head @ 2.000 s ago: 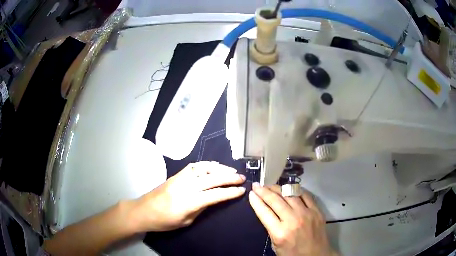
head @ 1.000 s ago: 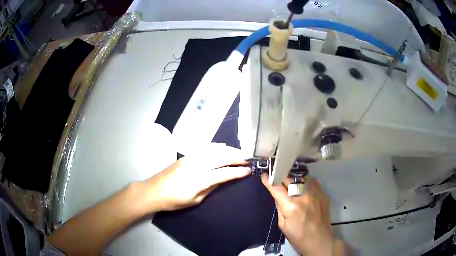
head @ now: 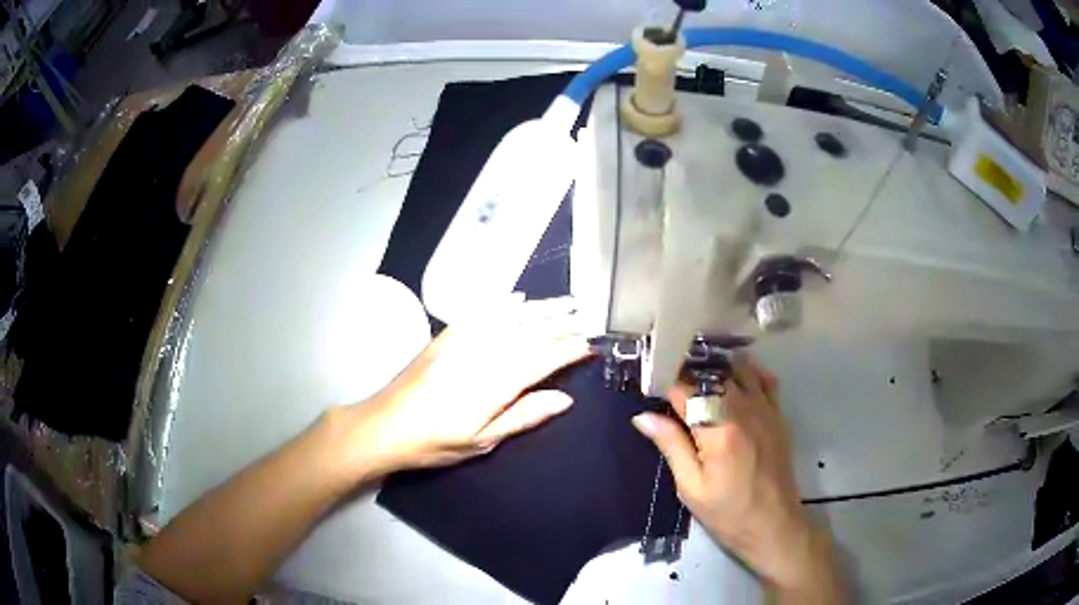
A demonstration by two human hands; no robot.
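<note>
A dark garment panel lies flat on the white table, under the head of the cream sewing machine. Its far part shows beyond the white lamp, with pale stitching beside the lamp. A folded band with pale stitch lines runs along its right side. My left hand lies flat on the cloth, fingertips left of the presser foot. My right hand is right of the foot, thumb near the band, fingers partly hidden behind a knurled knob. Whether it grips cloth cannot be told.
Black cut pieces lie on plastic-wrapped cardboard left of the table. A blue hose arches over the machine. A cream fitting stands on the head. Loose threads lie on the table.
The panel has shifted away from me and slightly right since the first frame. My left hand has moved forward with its thumb spread. My right hand has shifted right, its thumb now apart from the foot.
</note>
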